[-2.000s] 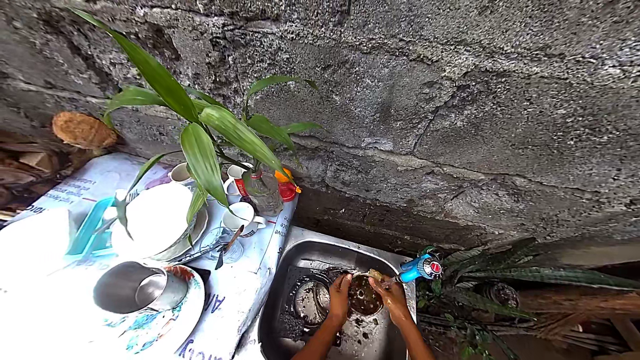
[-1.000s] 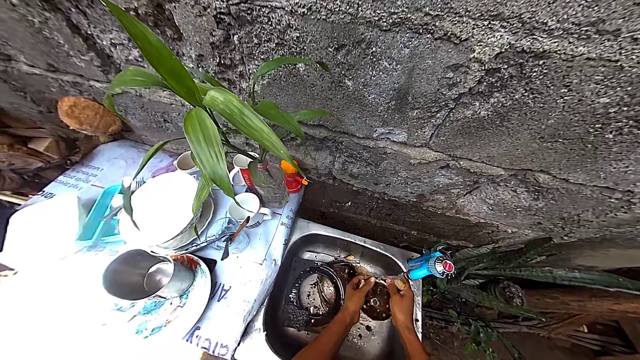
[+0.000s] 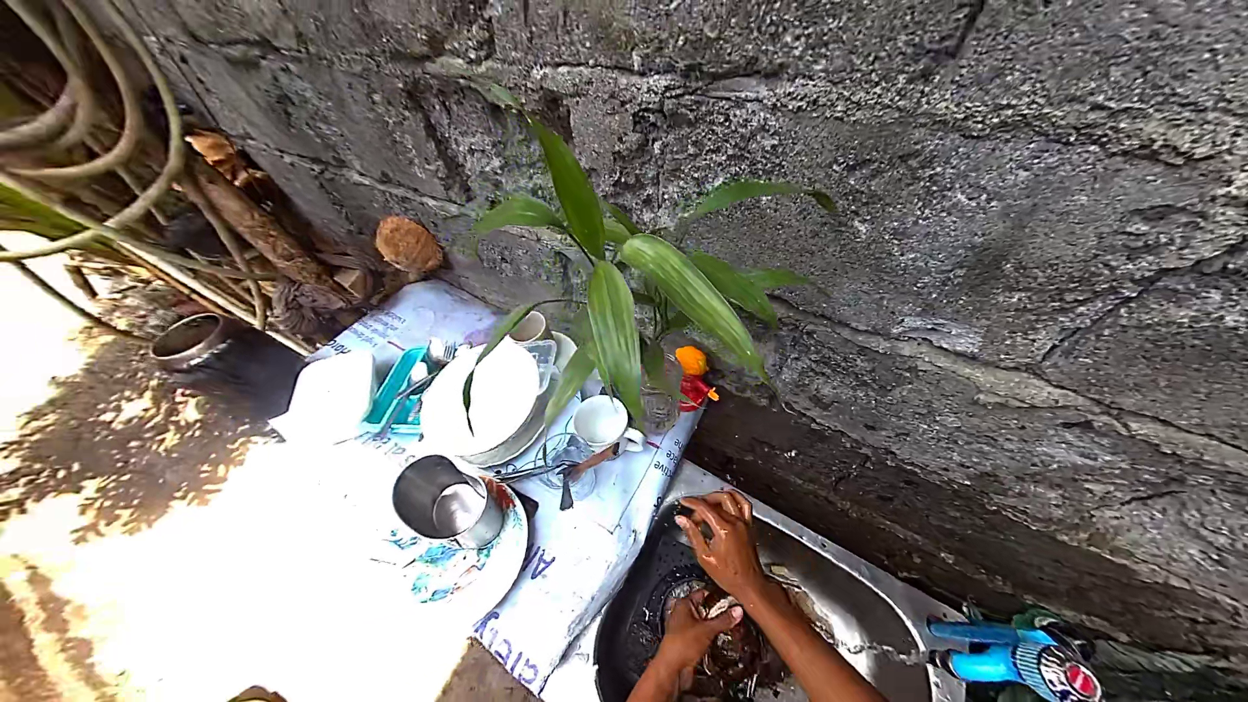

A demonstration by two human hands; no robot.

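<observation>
In the head view, my left hand is low in the steel sink, thumb bent over a dark, wet, round item whose kind I cannot make out. A pale scrap shows by the thumb. My right hand is above and beyond it, at the sink's far left corner, fingers bent around something small and dark that they mostly hide. Its forearm crosses over the basin. At the right rim is a blue fixture with a red-centred end, and a thin stream of water runs from it into the sink.
Left of the sink, a printed sheet covers a table holding a metal cup on a patterned plate, stacked white dishes, a white mug, a teal tray and a potted plant. A concrete block wall stands behind.
My right hand has moved from the dark round item to the sink's far left corner; the left stays low by that item. The view has swung left.
</observation>
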